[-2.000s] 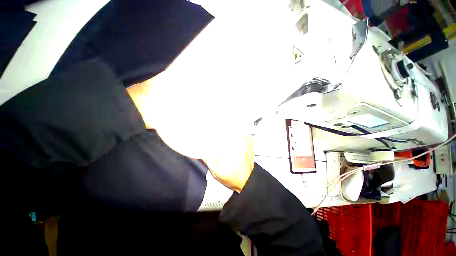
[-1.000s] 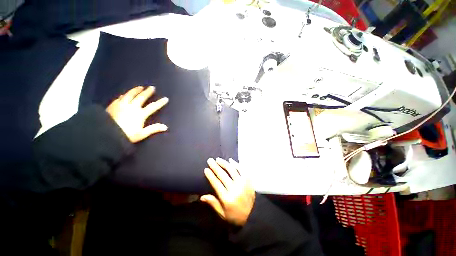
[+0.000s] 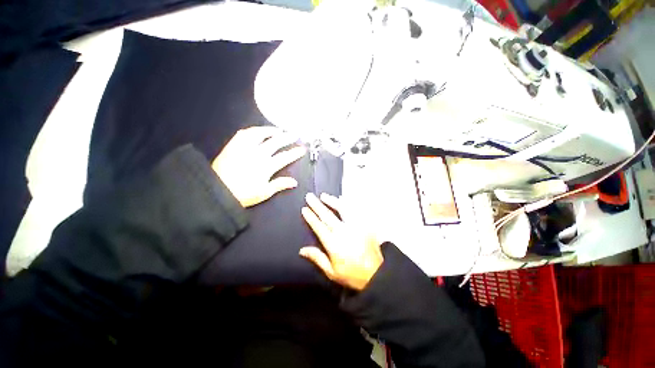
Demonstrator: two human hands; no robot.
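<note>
A dark navy garment panel [image 3: 179, 93] lies spread over the white table. A narrow dark strip [image 3: 329, 175] runs along its right edge up to the presser foot and needle [image 3: 314, 149] of the white sewing machine [image 3: 503, 108]. My left hand [image 3: 257, 165] rests flat on the panel, fingers apart, fingertips close left of the presser foot. My right hand [image 3: 343, 244] lies on the panel's right edge below the foot, fingertips on the strip. Neither hand visibly grips the cloth; both press on it.
A smartphone [image 3: 435, 187] lies right of the panel. A tray of small items [image 3: 495, 241] with a white round thing and dark objects sits at the table's right end. Red baskets [image 3: 517, 309] stand below the table edge. A pale cable [image 3: 574, 188] crosses the machine's front.
Both hands are now on the panel, which earlier glare partly hid. Since one second ago, my left hand has moved right to beside the presser foot. My right hand has moved up along the edge.
</note>
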